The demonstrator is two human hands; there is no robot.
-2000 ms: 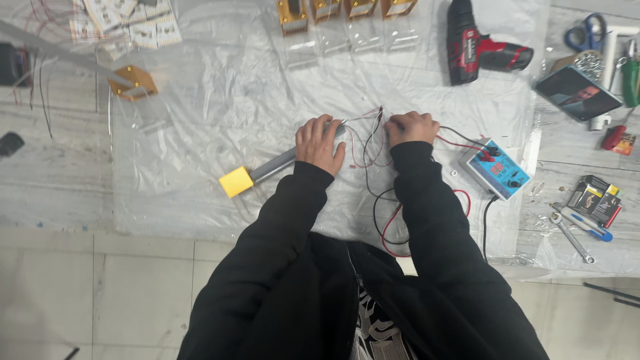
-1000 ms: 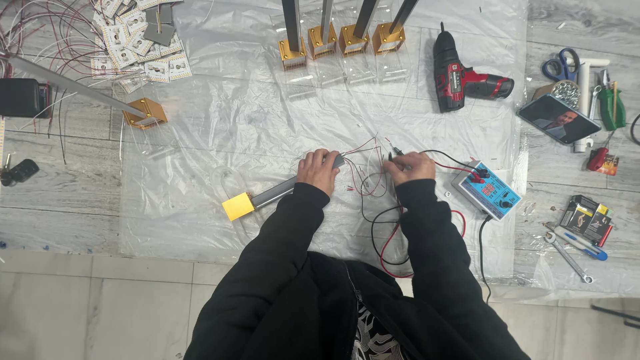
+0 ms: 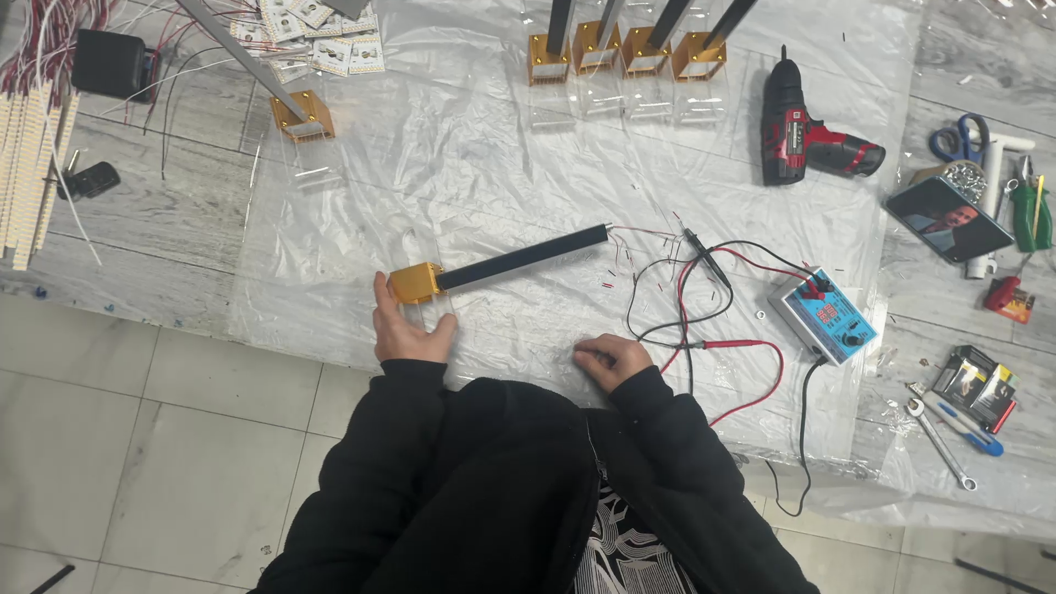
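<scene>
My left hand [image 3: 411,330] is around a clear plastic piece below the gold metal block [image 3: 416,284], fingers touching the block's left side. From the block a dark square tube [image 3: 524,257] runs up to the right, with thin wires at its far end. My right hand [image 3: 612,361], fingers curled, rests on the plastic sheet; whether it holds anything small cannot be made out. Right of it lie a black test probe [image 3: 706,256] and a red test probe [image 3: 732,343], with leads running to a blue-faced electrical tester [image 3: 829,315] with a lit display.
Several gold blocks with tubes [image 3: 549,59] stand at the back; another [image 3: 303,115] stands at back left. A cordless drill [image 3: 788,132], a phone [image 3: 949,218], scissors [image 3: 959,140] and a combination wrench [image 3: 942,445] lie to the right. LED strips [image 3: 29,173] lie far left.
My left hand has moved from the tube's wired end to the gold block. My right hand has let go of the black probe and come nearer my body.
</scene>
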